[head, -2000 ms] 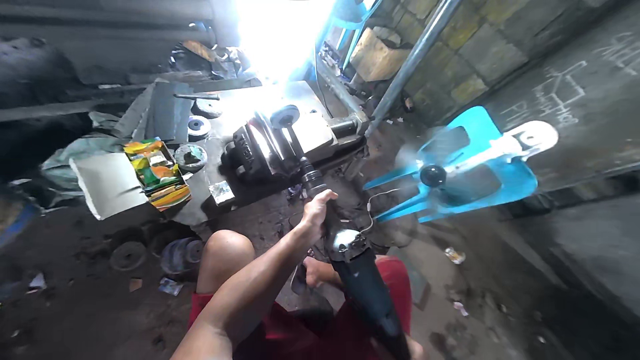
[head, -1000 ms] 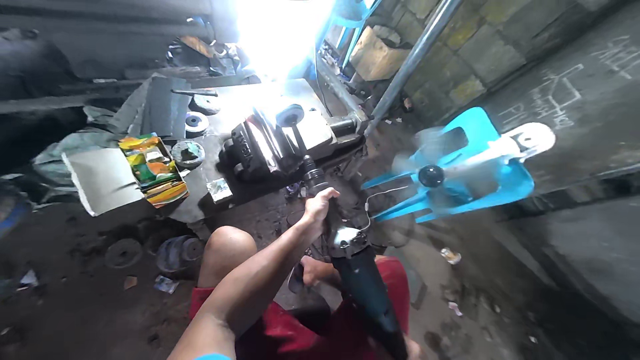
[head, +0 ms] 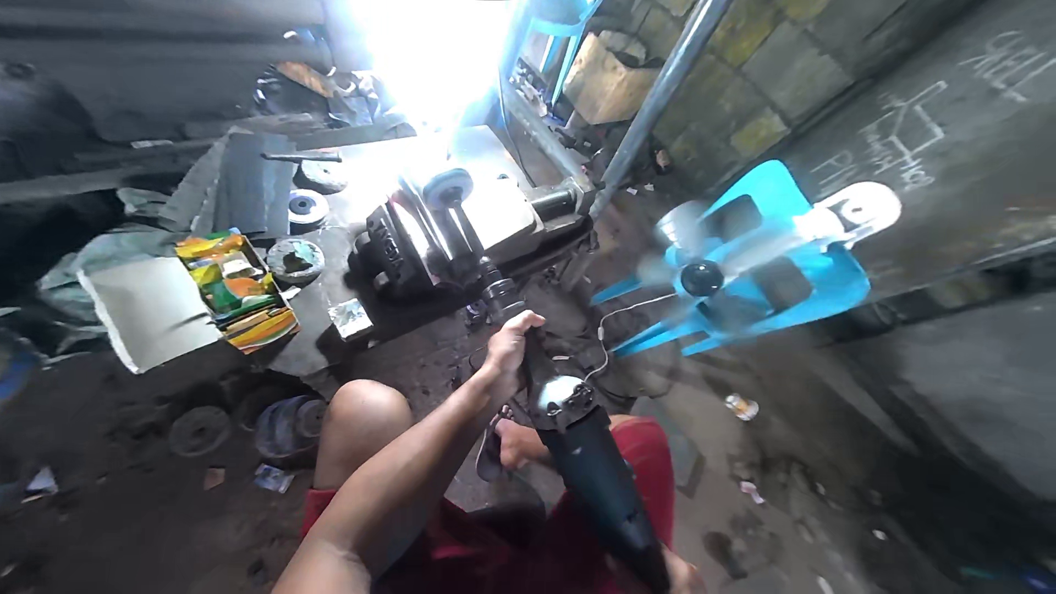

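Note:
My left hand [head: 513,351] is closed around the dark neck of a long power grinder [head: 598,478], whose body slants down between my knees. At its far end a round polishing or grinding wheel [head: 448,188] is held against or just above a shiny metal piece [head: 419,235] on the worktable; whether they touch cannot be told. My right hand [head: 681,571] is partly visible at the grinder's rear end, its fingers mostly hidden behind the body. A black motor or vise-like machine part [head: 386,256] stands beside the metal piece.
Left on the worktable are an open cardboard box [head: 148,313] of colourful packets, abrasive discs [head: 307,208], a round tin [head: 295,259] and dark sheets [head: 256,186]. A fan [head: 701,278] spins before a blue plastic chair [head: 771,194] at right. A metal pole [head: 660,99] rises behind the table.

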